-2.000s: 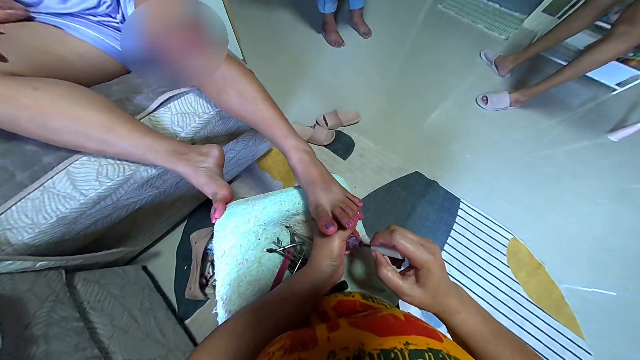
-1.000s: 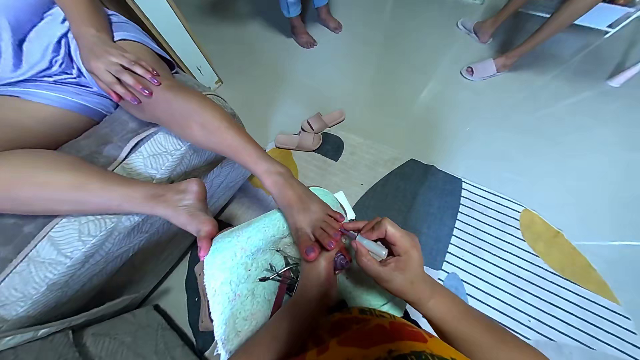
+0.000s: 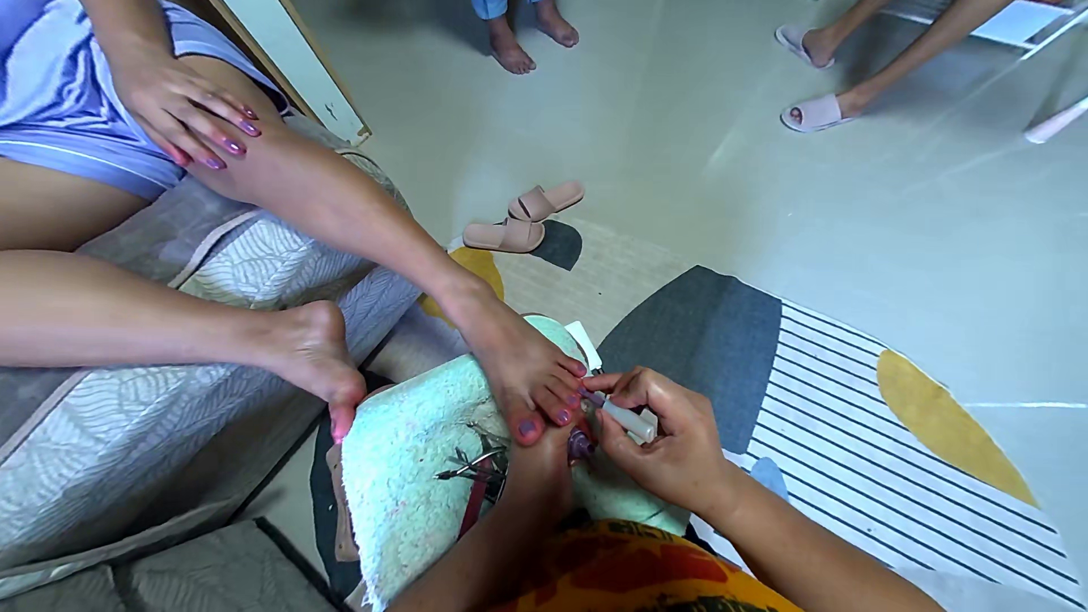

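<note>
A person's bare foot [image 3: 523, 361] rests on a pale green towel [image 3: 408, 459], its toenails painted pinkish purple. Between the thumb and fingers of my right hand [image 3: 667, 433] is the white cap of a nail polish brush [image 3: 627, 418], its tip at the smaller toes. Below those toes, my left hand [image 3: 544, 463] holds a small purple nail polish bottle [image 3: 580, 444]; most of its fingers are hidden under the foot. Metal cuticle nippers [image 3: 467, 466] and other metal tools lie on the towel beside my left wrist.
The person's other foot [image 3: 323, 361] hangs by the sofa [image 3: 212, 425], touching or near the towel's edge. Beige slide sandals [image 3: 506, 235] lie beyond on the floor. A patterned rug [image 3: 833, 442] spreads at the right. Other people's feet [image 3: 512, 53] are at the top.
My right hand has brought the brush from near the bottle to the smaller toes. The person's hand, not discernible on the leg at first, now rests on the thigh near the knee.
</note>
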